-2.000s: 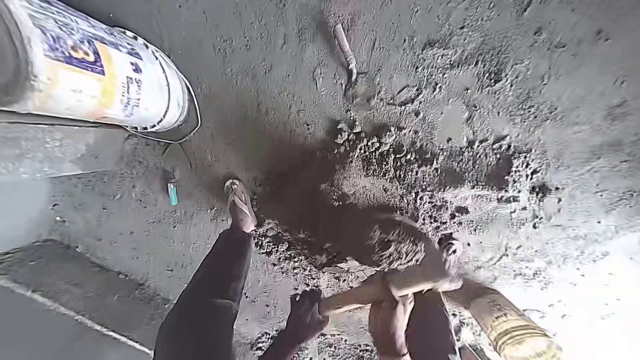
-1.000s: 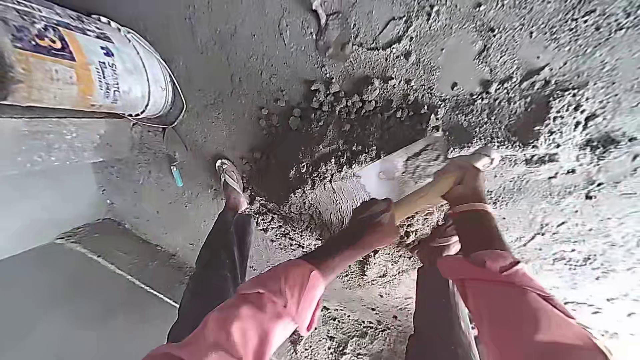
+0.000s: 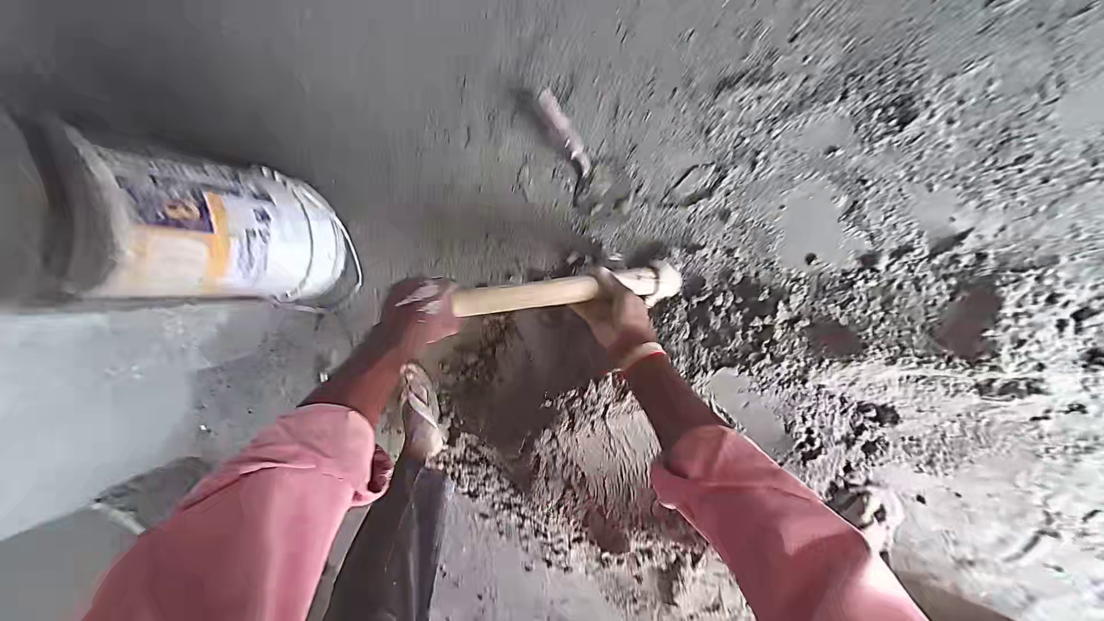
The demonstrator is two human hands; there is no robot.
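Note:
My left hand grips the left end of a wooden handle, which lies nearly level across the middle of the view. Close to the handle's thick right end, my right hand is closed around it, a pale band on its wrist. No blade can be made out; whether it is hidden behind the hands or the handle I cannot tell. Below the handle is a mound of wet mortar with a smoothed, ridged face. Both forearms come out of rolled pink sleeves.
A white plastic bucket with a printed label lies or leans at the left. My sandalled foot is beside the mortar. A short stick-like piece lies on the rough grey ground above. Lumpy mortar spreads to the right, and a pale slab borders the lower left.
Both hands have moved up with the handle, which was slanted over the mortar a second ago and is now nearly level. The pale blade seen then is no longer distinct.

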